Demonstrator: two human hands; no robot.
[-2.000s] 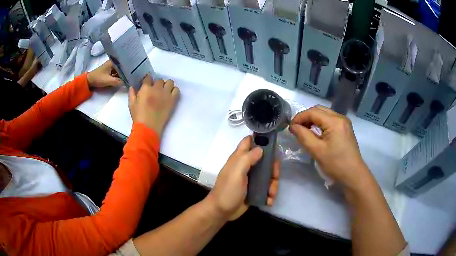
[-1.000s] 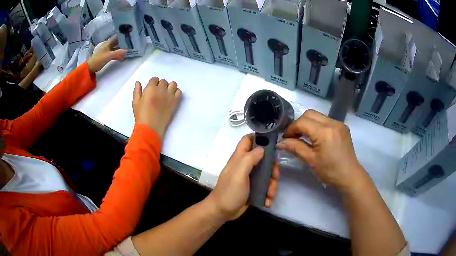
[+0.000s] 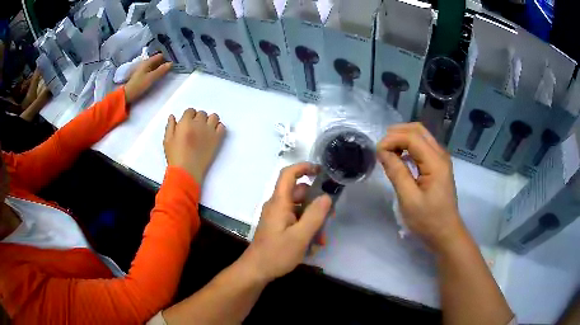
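A dark grey handheld fan (image 3: 347, 154) is tilted over the bench, its round head up and its grille towards me. My left hand (image 3: 292, 219) holds it by the handle. A clear plastic bag (image 3: 356, 108) lies around and behind the fan's head. My right hand (image 3: 423, 184) is at the right of the head with thumb and fingertips pinched at the bag's edge; the exact grip is partly blurred. A coiled white cable (image 3: 286, 139) lies on the table left of the fan.
Printed retail boxes (image 3: 273, 60) stand in a row at the back. A second fan (image 3: 442, 82) stands upright by the green post (image 3: 450, 25). Another box (image 3: 540, 209) is at right. A neighbour's orange sleeves (image 3: 166, 235) and hands are at left on the white bench (image 3: 235, 152).
The clear bag has risen and spread around the fan's head. The fan has tilted, its handle base moving left. The neighbour's box has gone from the hands into the back row.
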